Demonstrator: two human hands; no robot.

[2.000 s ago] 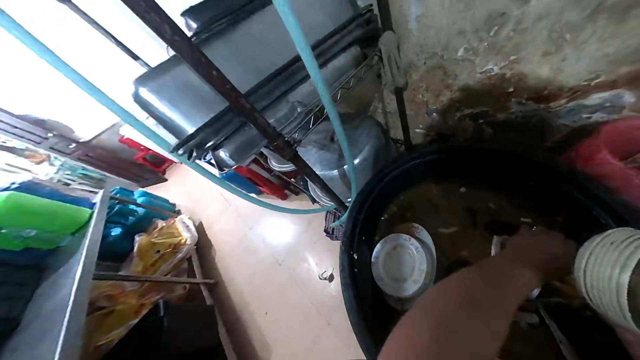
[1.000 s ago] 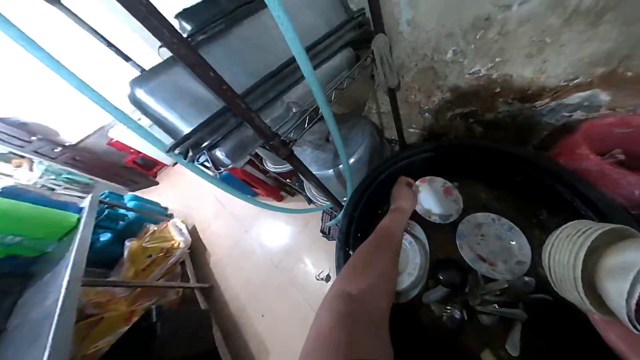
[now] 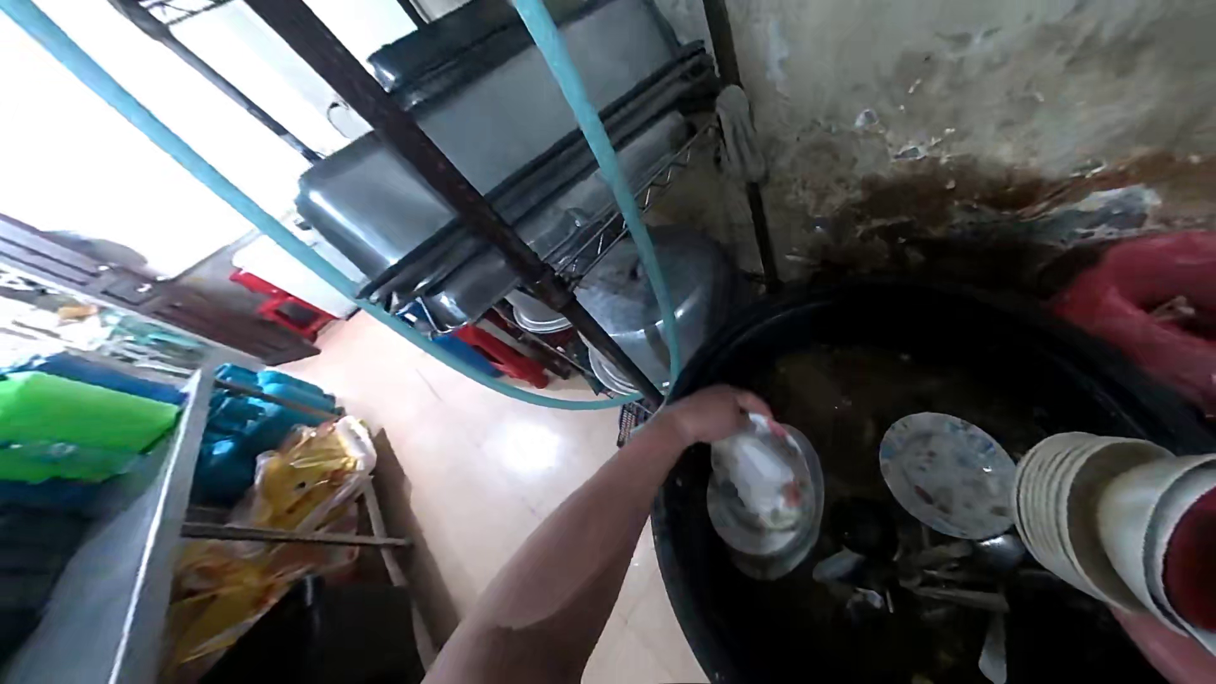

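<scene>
At the left rim of a large black tub, my left hand grips the edge of a small floral plate. That plate is over a couple of stacked plates inside the tub. An oval patterned plate lies further right in the murky water, above a jumble of spoons and other utensils. At the lower right, my right hand, mostly hidden, holds a nested stack of pale bowls, with a red-lined one at the near end.
A pink plastic bag is beside the tub at right, against a stained wall. A metal rack with large steel pans and a light blue hose is behind. Yellow bags sit under a metal table at left.
My left hand has brought the small floral plate from the tub's back left down over the stacked plates. Two seconds ago the hand was in the water farther right.
</scene>
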